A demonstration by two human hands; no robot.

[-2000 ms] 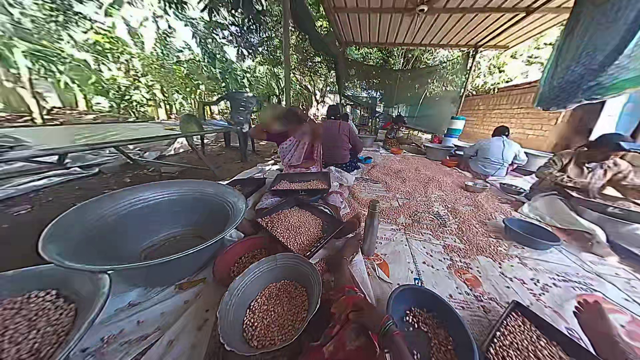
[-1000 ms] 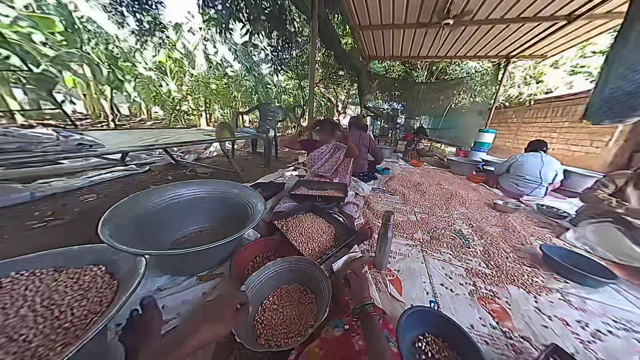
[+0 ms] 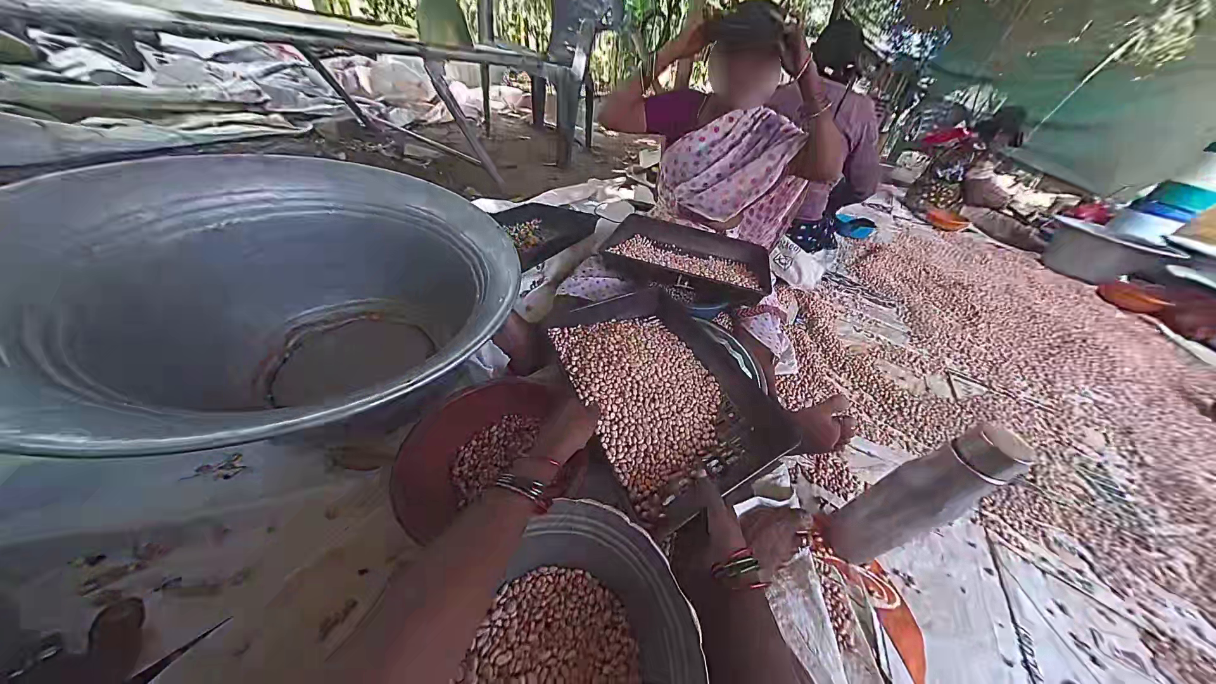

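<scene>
A dark rectangular tray [image 3: 774, 427] full of peanut kernels [image 3: 641, 389] lies tilted in front of me. At its near left edge is my left hand [image 3: 567, 423], with bangles on the wrist; its fingers are partly hidden. My right hand [image 3: 717, 522] reaches the tray's near right corner, fingertips by the kernels. Whether either hand grips the tray is unclear. Below my left hand, a reddish-brown bowl [image 3: 418, 475] holds more kernels. Between my forearms stands a grey metal basin [image 3: 665, 589], also partly filled with kernels.
A large metal basin [image 3: 475, 332] with a bare bottom stands at left. Beyond the tray, a person [image 3: 736, 161] sits with both hands raised to the head, near a second kernel tray [image 3: 760, 271]. A metal flask [image 3: 926, 489] leans at right, beside spread kernels [image 3: 1045, 313].
My left hand has moved from beside the grey basin to the tray's left edge. My right hand has come to the tray's near corner. The view has shifted down and closer.
</scene>
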